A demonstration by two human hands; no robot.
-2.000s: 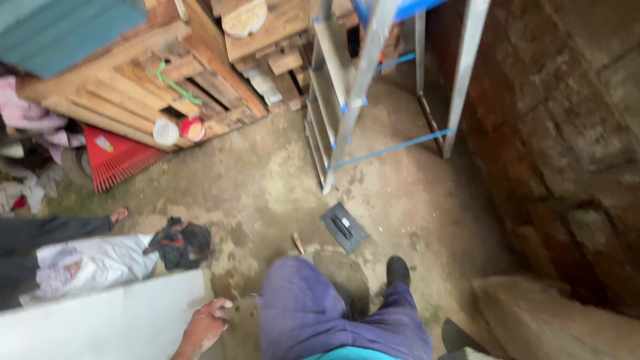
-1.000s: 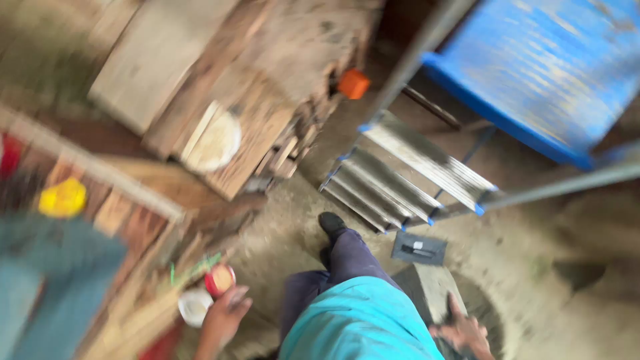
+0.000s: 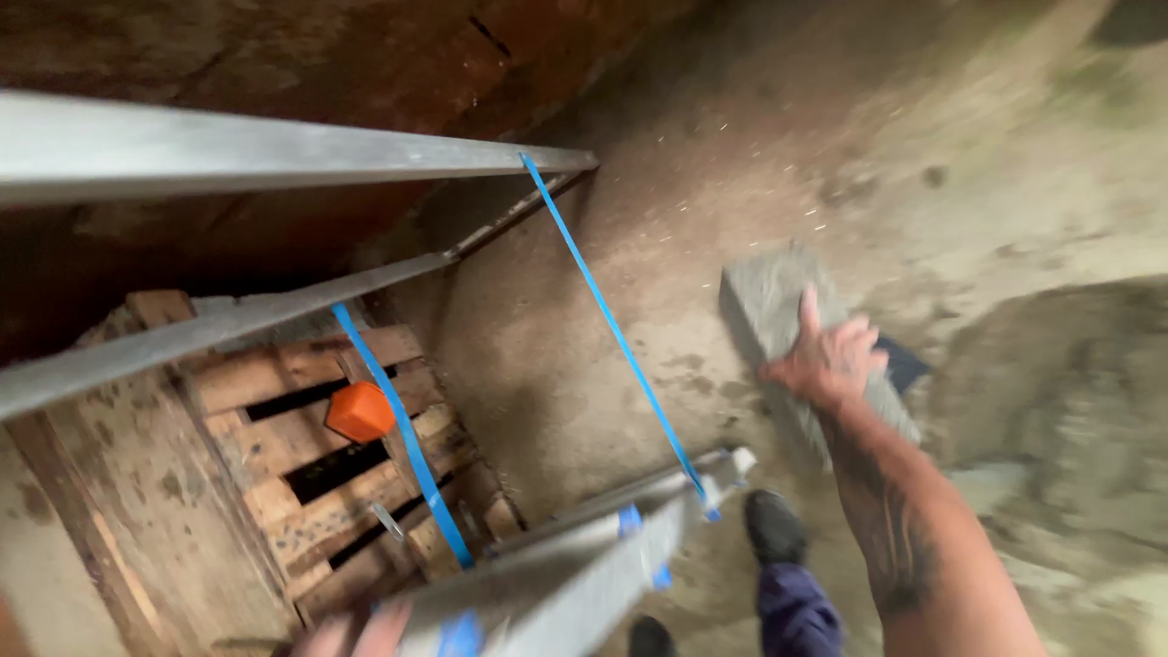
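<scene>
My right hand (image 3: 829,361) lies spread over the top of a grey concrete block (image 3: 776,283), which is tilted in the view above the floor. Part of a dark plastic float (image 3: 899,363) shows just past the block's right side. At the bottom edge, the fingers of my left hand (image 3: 356,634) are at the side of an aluminium stepladder (image 3: 584,584); most of that hand is cut off, so its grip cannot be told. Blue straps (image 3: 607,319) run between the ladder's legs.
An orange plastic object (image 3: 359,412) sits on wooden pallets (image 3: 301,447) behind the ladder, beside a wooden board (image 3: 146,511). A dark rough wall (image 3: 274,55) rises at the top left. Wet cement mix (image 3: 1077,411) lies on the floor at the right. My shoe (image 3: 774,527) is near the ladder foot.
The view has swung round strongly toward the ladder and wall. My left hand has left the area near the round containers and is now at the ladder. My right hand is still at the block.
</scene>
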